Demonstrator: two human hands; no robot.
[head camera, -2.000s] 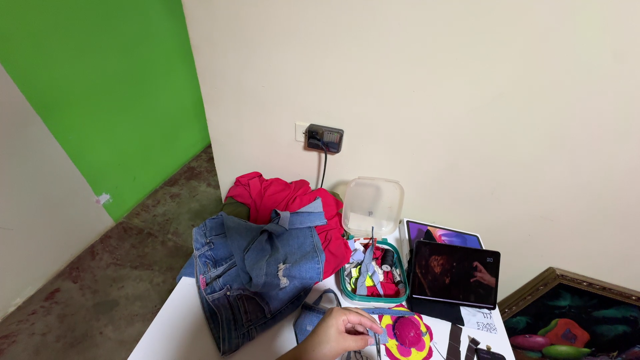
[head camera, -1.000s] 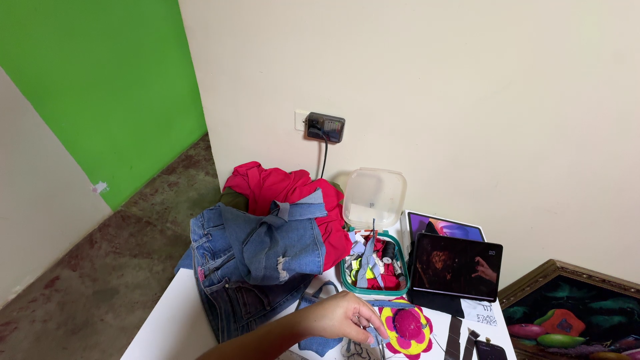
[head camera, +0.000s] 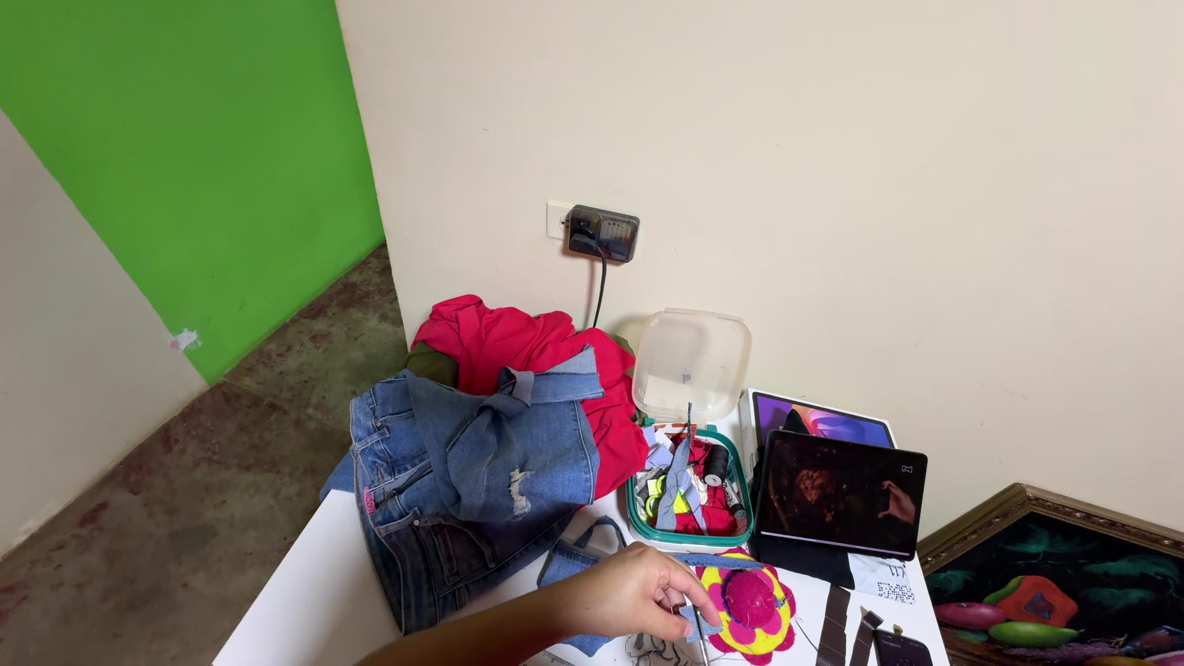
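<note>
My left hand (head camera: 638, 592) reaches in from the lower left and pinches a small piece of blue denim (head camera: 700, 624) between thumb and fingers. A thin metal tool (head camera: 701, 647), perhaps scissor blades, meets the piece at the bottom edge; its handle is out of frame. Just right of the fingers lies a pink and yellow felt flower (head camera: 747, 601) with loose thread on it. Under and behind the hand are denim scraps (head camera: 583, 560), and a gray crumpled bit of cloth or cord (head camera: 657, 650) is below it. My right hand is out of view.
Blue jeans (head camera: 490, 462) and red cloth (head camera: 518, 342) are heaped at left. Behind the hand stands a green-rimmed box (head camera: 689, 536) of scraps and thread, its clear lid (head camera: 694, 361) against the wall. A tablet (head camera: 840, 495), dark strips (head camera: 832, 624), a phone (head camera: 902, 649) and a framed painting (head camera: 1045, 573) are at right.
The left hand moved a little to the right and lower between the first and second frames, and still holds the denim piece.
</note>
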